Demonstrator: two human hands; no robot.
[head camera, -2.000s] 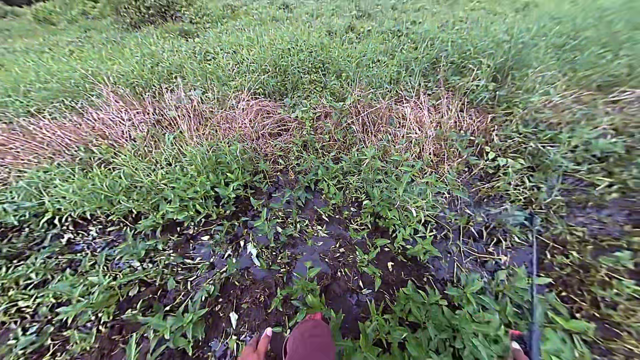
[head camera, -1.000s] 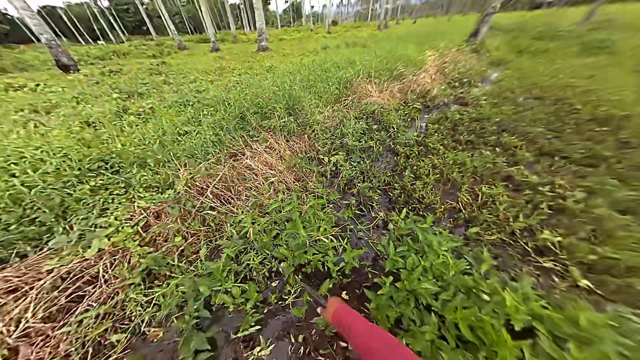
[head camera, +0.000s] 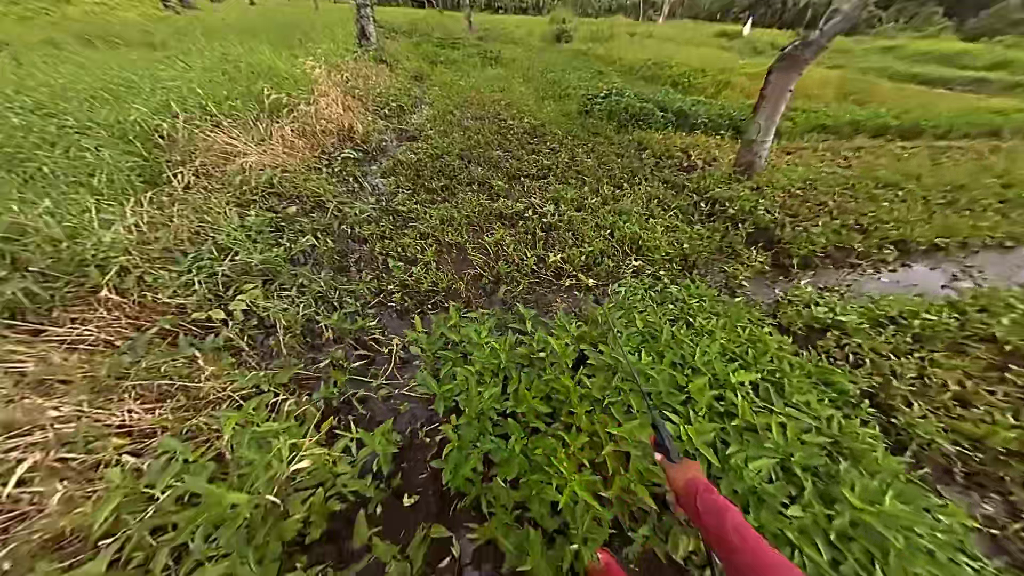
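Observation:
My right hand (head camera: 682, 478), below a red sleeve (head camera: 732, 524), is closed around the dark handle of a long, thin black rod (head camera: 662, 436), which may be a fishing rod. From the hand the rod points up and slightly left over leafy green plants (head camera: 544, 400), where its far end is hard to make out. A small red thing (head camera: 606, 565) shows at the bottom edge; I cannot tell what it is. No left hand can be made out.
Dark, wet mud (head camera: 416, 480) runs through the plants, with dry straw-like grass (head camera: 80, 384) at the left. A leaning tree trunk (head camera: 772, 104) stands at the upper right, above a strip of standing water (head camera: 920, 278). Another trunk (head camera: 366, 24) rises farther back.
The view has swung right and up from the muddy ground to the wider field. The hand at the lower left two seconds ago is out of sight; my right forearm now shows with the rod.

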